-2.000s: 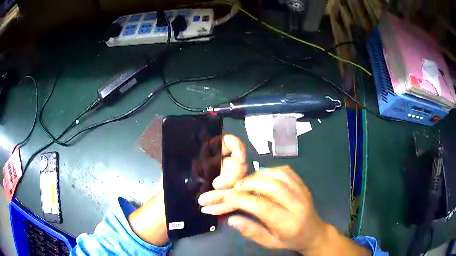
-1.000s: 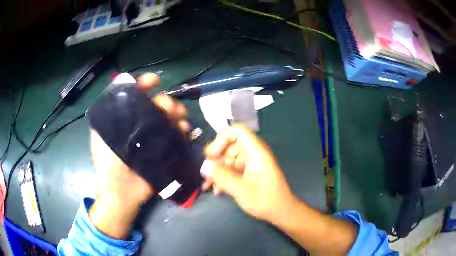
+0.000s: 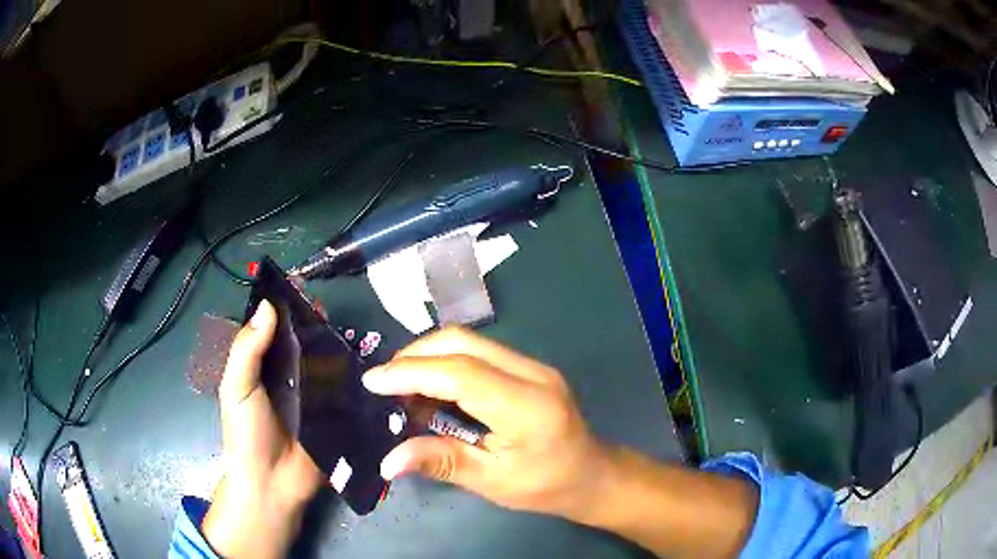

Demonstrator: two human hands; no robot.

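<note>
A black smartphone assembly (image 3: 317, 377) is held tilted, its glossy front facing up, with a white label near its lower end and a red tab at its top. My left hand (image 3: 257, 426) grips it along its left edge and from beneath. My right hand (image 3: 492, 420) is at its right edge, thumb and index finger apart around a small round white piece (image 3: 396, 423) near the lower right edge. A dark object with white print (image 3: 454, 426) shows under my right fingers; whether they grip it is unclear.
An electric screwdriver (image 3: 437, 218) lies behind, beside white scraps (image 3: 399, 286) and a grey block (image 3: 457, 281). A brown pad (image 3: 211, 352) and an opened phone (image 3: 80, 502) are at left. A hot air gun (image 3: 864, 328) and blue station (image 3: 754, 133) are at right.
The phone was flat, then turned in my left hand; now it tilts with its glossy front visible. My right hand has come to its edge. The view has shifted right.
</note>
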